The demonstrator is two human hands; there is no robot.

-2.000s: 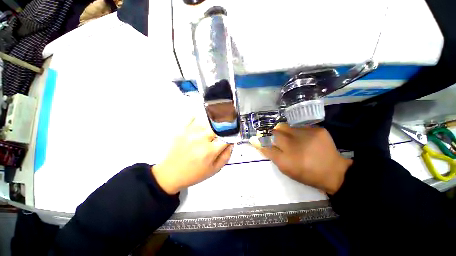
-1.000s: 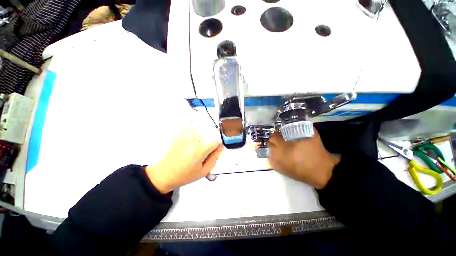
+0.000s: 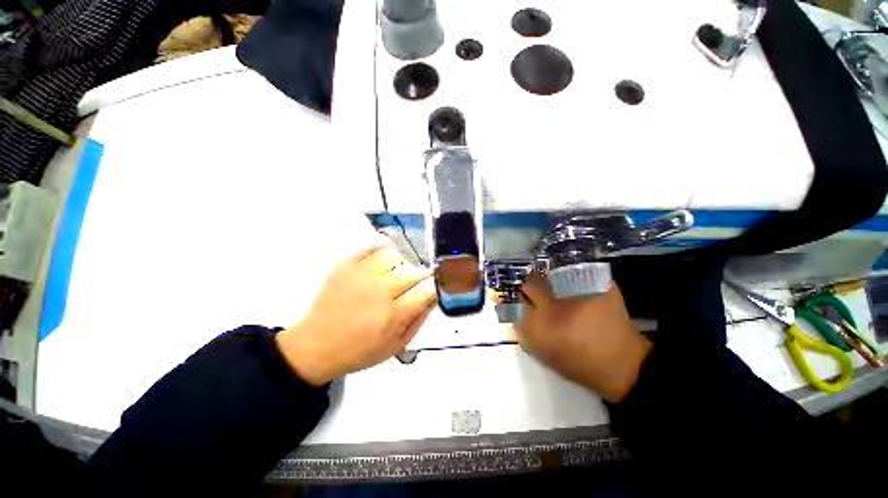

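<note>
The white sewing machine head [image 3: 604,126] with a blue stripe stands in front of me. Its shiny take-up cover [image 3: 455,229] hangs down between my hands, and the ridged silver tension dial [image 3: 581,278] is to its right. My left hand [image 3: 365,316] is left of the needle area, fingers bent, fingertips hidden behind the cover. My right hand [image 3: 582,336] is just below the dial, its fingertips partly hidden by the presser foot parts [image 3: 508,289]. What either hand holds, if anything, cannot be seen. No garment piece shows between them.
Scissors with yellow and green handles [image 3: 820,358] lie at the right, beside slim tools. A black cloth strip [image 3: 845,136] drapes over the machine arm. Blue tape [image 3: 73,238] is at the left, a ruler edge [image 3: 428,461] in front. Striped dark cloth [image 3: 49,107] lies at upper left.
The view has shifted, so more of the machine top shows and the head sits lower in the picture. My left hand has moved slightly away from the needle area; my right hand remains by the foot.
</note>
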